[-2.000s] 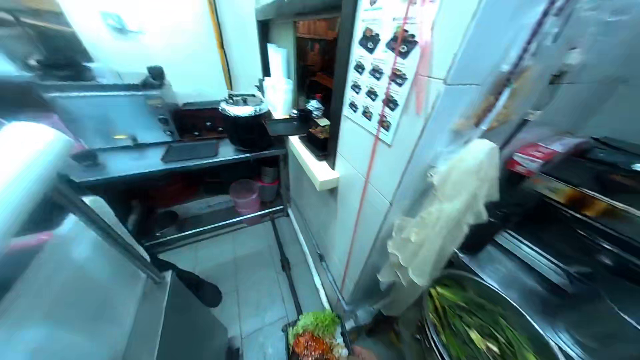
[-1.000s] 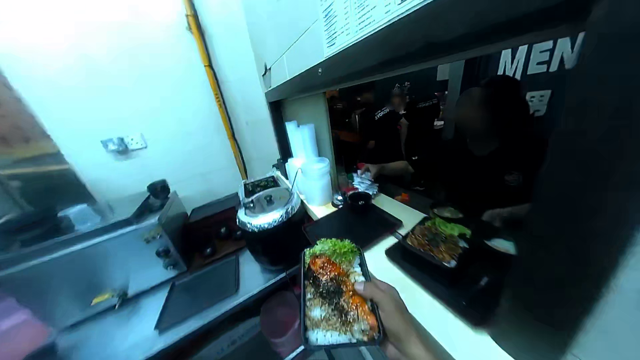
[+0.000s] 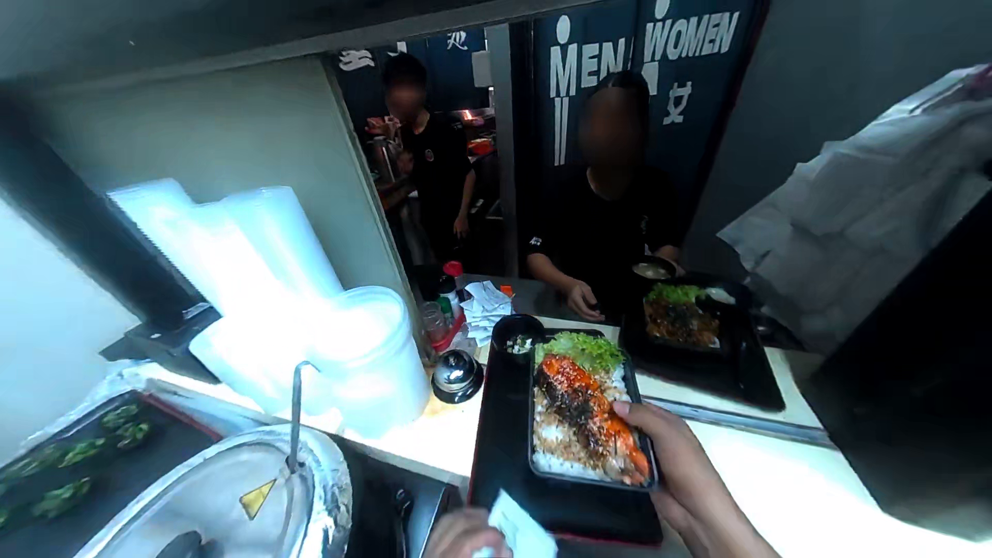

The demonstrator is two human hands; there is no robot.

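My right hand [image 3: 682,465] grips the right side of a black rectangular box of rice [image 3: 570,461] with lettuce [image 3: 581,350] and orange-sauced meat or fish [image 3: 593,411]. The box is over a black tray [image 3: 504,442], a small dark bowl [image 3: 518,338] at that tray's far left corner. At the bottom edge my left hand [image 3: 467,535], blurred, is closed by a piece of white paper [image 3: 518,527], apparently holding it. Beyond, a second black tray [image 3: 756,372] carries another box of food [image 3: 682,322] and a soup bowl [image 3: 653,268].
A service bell [image 3: 457,372] stands left of the near tray, beside stacked translucent plastic containers [image 3: 380,372]. A foil-rimmed pot lid [image 3: 232,496] is at lower left. Past the counter [image 3: 837,465], one person [image 3: 612,201] reaches a hand towards the trays; another person [image 3: 430,163] stands farther back.
The view has moved in close to the serving window. My right hand has brought the food box from beside the counter to over the near tray. My left hand has come into view with the paper.
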